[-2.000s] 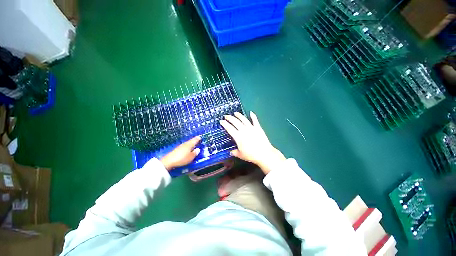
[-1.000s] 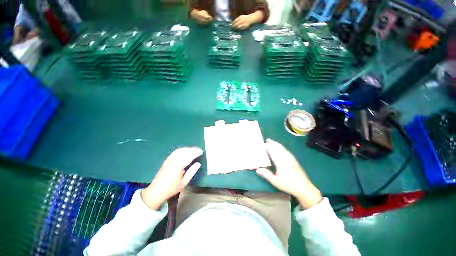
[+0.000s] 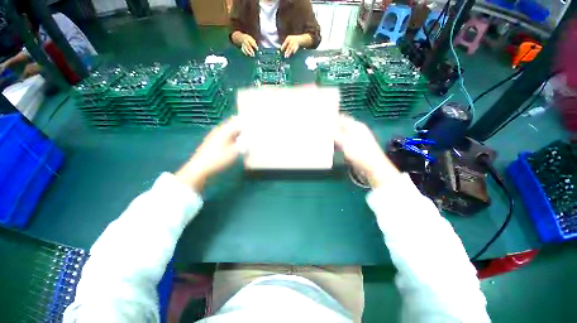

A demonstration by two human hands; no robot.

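A pale cream backing plate (image 3: 290, 129) is held up over the bench in front of me, blurred by motion. My left hand (image 3: 223, 151) grips its left edge and my right hand (image 3: 359, 146) grips its right edge. The plate hides the bench behind it; the single circuit board is not visible there.
Stacked green boards (image 3: 193, 94) line the far side. A seated person's hands (image 3: 269, 47) are opposite. A round pot (image 3: 358, 176) is partly hidden by my right hand. The soldering station (image 3: 465, 183) and a blue bin (image 3: 538, 202) are right; blue bins (image 3: 28, 167) and a board rack (image 3: 60, 284) left.
I turned from the board rack at my left to the bench. The plate, lying on the bench a second ago with my hands beside it, is now gripped, raised and moved away from me.
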